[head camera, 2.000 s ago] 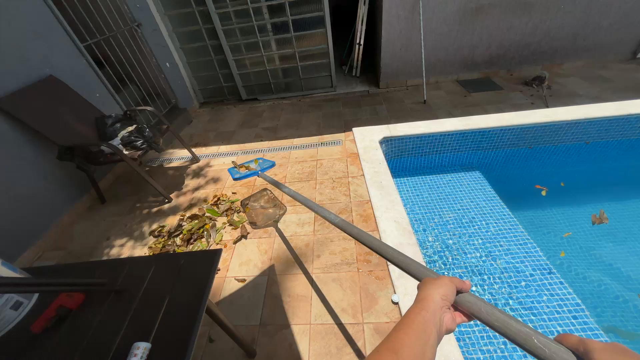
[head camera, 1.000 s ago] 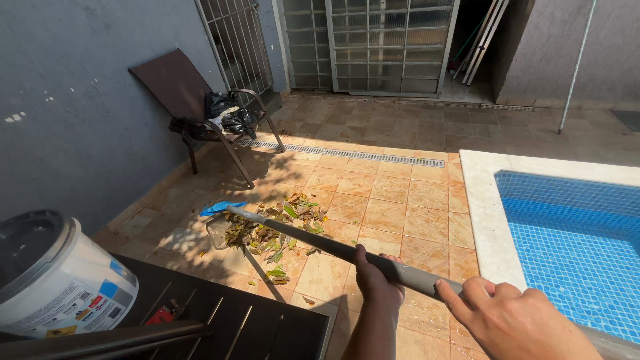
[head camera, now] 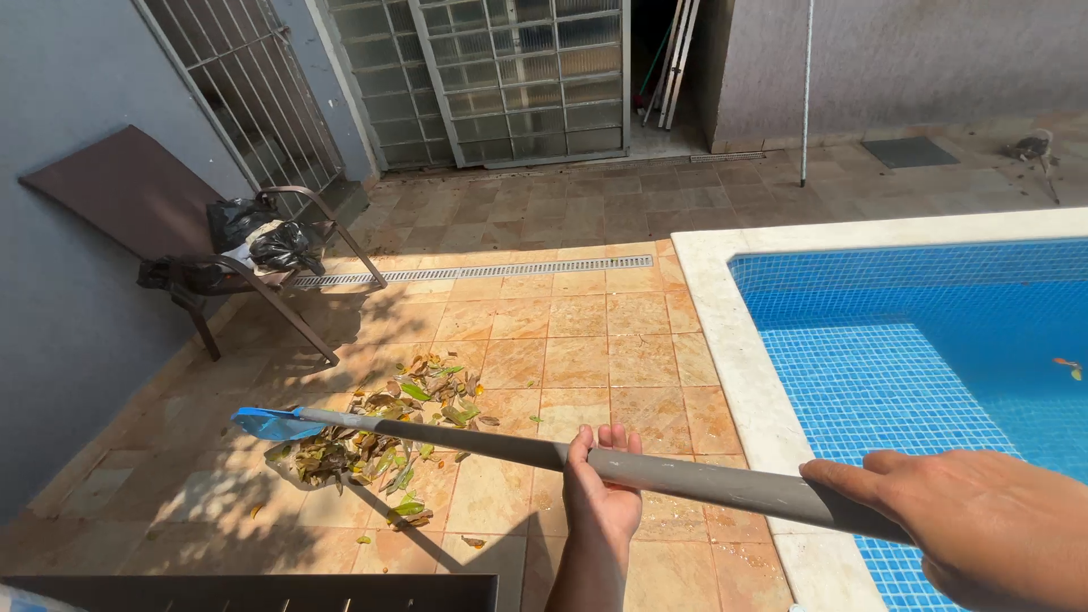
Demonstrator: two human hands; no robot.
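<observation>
A long grey pole (head camera: 697, 482) runs from the lower right to a blue leaf skimmer net (head camera: 276, 423) at the left. My left hand (head camera: 602, 493) supports the pole near its middle from below, palm up, with the thumb against it. My right hand (head camera: 960, 510) lies over the thick end of the pole, above the pool's edge; its finger wrap underneath is hidden. The net hangs at the left side of a pile of dry and green leaves (head camera: 374, 442) on the tiled floor. Whether the net touches the leaves, I cannot tell.
The swimming pool's pale stone rim (head camera: 739, 365) borders the right side, and leaves float in the water. A brown chair (head camera: 136, 191) holding black plastic bags (head camera: 285, 246) stands by the left wall. A dark slatted table (head camera: 408, 586) edges the bottom left; an upright pole (head camera: 807, 102) stands behind.
The blue net held leaves two seconds ago and now hangs beside the pile without visible leaves in it. My left hand has turned palm up under the pole. The view has swung left and back right.
</observation>
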